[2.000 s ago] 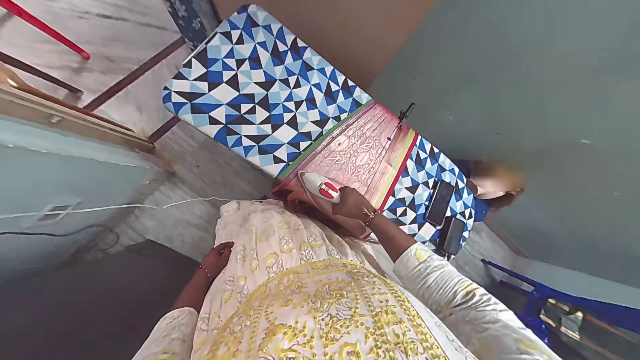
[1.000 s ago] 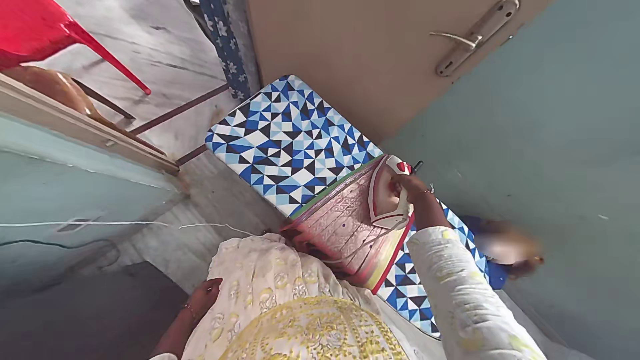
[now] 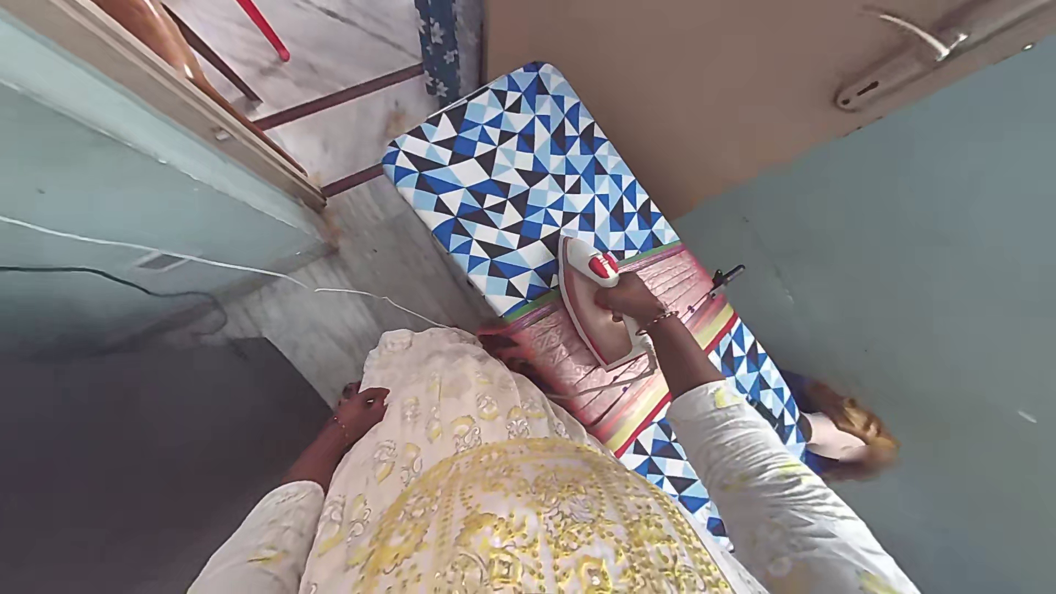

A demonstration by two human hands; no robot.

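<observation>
My right hand (image 3: 631,299) grips the handle of a white and red electric iron (image 3: 584,301). The iron lies over a pink patterned cloth (image 3: 561,351) with green, yellow and red border stripes, its tip reaching past the green edge. This cloth is draped across an ironing board (image 3: 511,181) with a blue, black and white triangle-pattern cover. A white cord runs from the iron's heel across the cloth. My left hand (image 3: 361,408) hangs beside my cream and yellow embroidered garment, away from the board, with nothing visible in it.
A dark clip-like object (image 3: 726,280) stands at the board's far edge. Behind the board is a brown door (image 3: 627,99) with a metal handle (image 3: 916,33). A white cable (image 3: 165,252) crosses at left. Part of a red chair (image 3: 266,29) shows at top left. Something brown-haired, unclear, lies beyond the board's right side.
My right hand has moved the iron from the cloth's far side, by the dark clip-like object, back over the cloth to its green-striped edge. My left hand stays low beside the garment.
</observation>
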